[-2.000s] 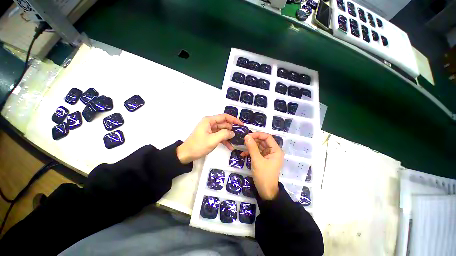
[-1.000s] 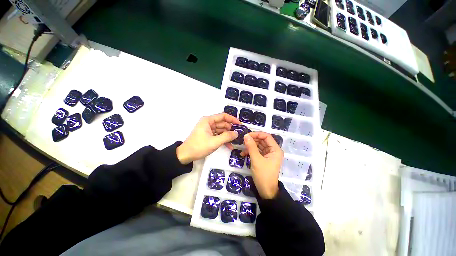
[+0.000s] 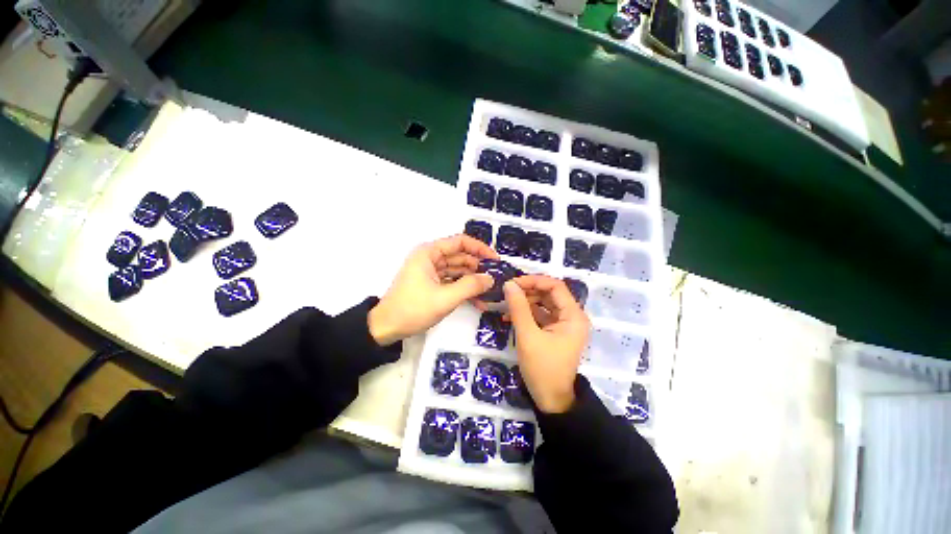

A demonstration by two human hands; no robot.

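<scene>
My left hand (image 3: 425,292) and my right hand (image 3: 551,332) hold one glossy black housing (image 3: 496,280) between their fingertips, over the middle of the white parts tray (image 3: 450,332). The tray has two columns of pockets with dark units in rows. A translucent film sheet (image 3: 617,302) lies over part of the right column. My right fingertips touch the housing's right edge; whether they also hold a small piece cannot be told. My right hand and sleeve hide some pockets.
Several loose black housings (image 3: 235,296) lie on white paper at the left. A green belt (image 3: 344,78) runs behind, with a small dark piece (image 3: 417,130) on it. Another filled tray (image 3: 834,104) and a phone (image 3: 665,25) are at the far side. White ribbed trays (image 3: 905,438) stand at right.
The small dark piece on the green belt has moved right. The fingers have shifted only slightly around the held housing. The far tray appears slightly further left.
</scene>
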